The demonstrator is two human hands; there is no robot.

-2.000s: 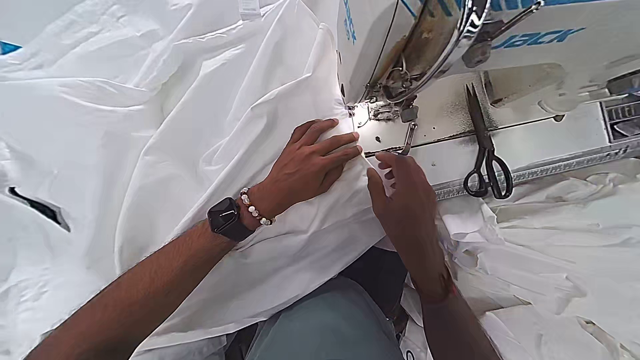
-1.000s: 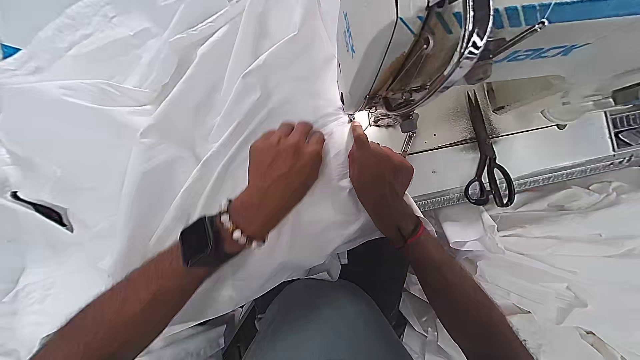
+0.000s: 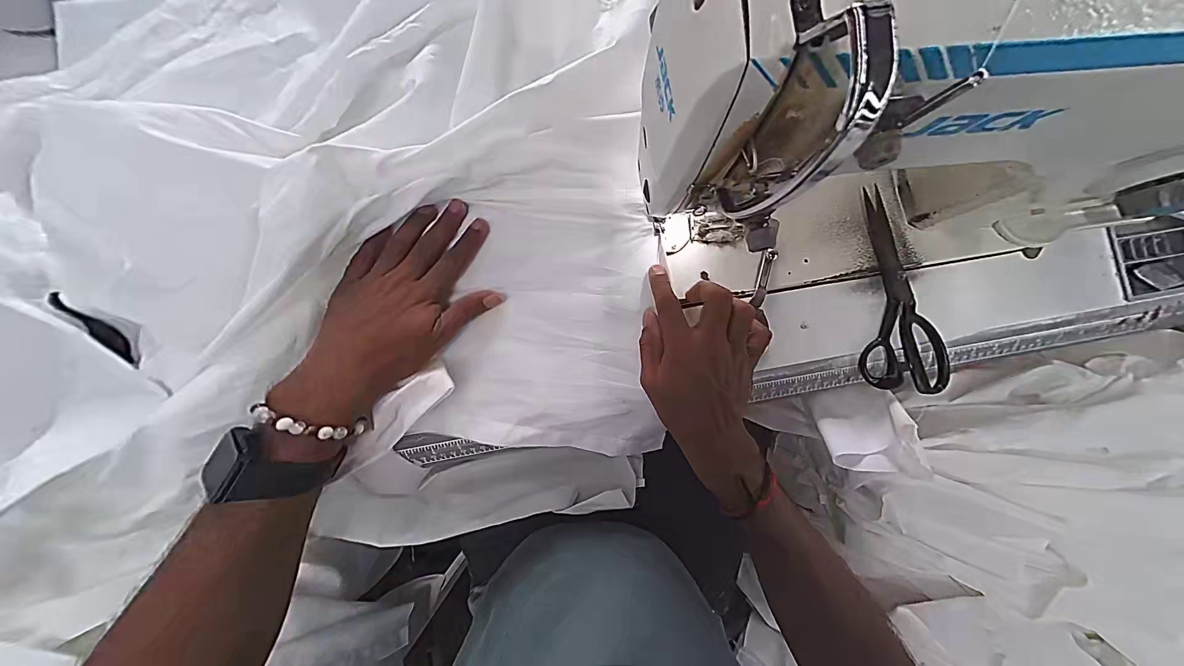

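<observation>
White fabric lies spread under the presser foot of a Jack sewing machine, its right edge running along the lit needle area. My left hand rests flat on the cloth with the fingers apart, left of the needle. A beaded bracelet and a dark watch sit on that wrist. Close below the needle, my right hand points its index finger at the fabric's right edge; its other fingers are bent over the machine bed. Whether they pinch any cloth cannot be told.
Black-handled scissors lie on the machine bed, right of my right hand. A measuring tape strip runs along the bed's front edge. More white fabric is heaped at the lower right, and folds of cloth cover the left side.
My left hand was bunched on the cloth one second ago; now it lies flat and spread, farther left. The fabric's near edge has shifted, and the tape strip shows below it.
</observation>
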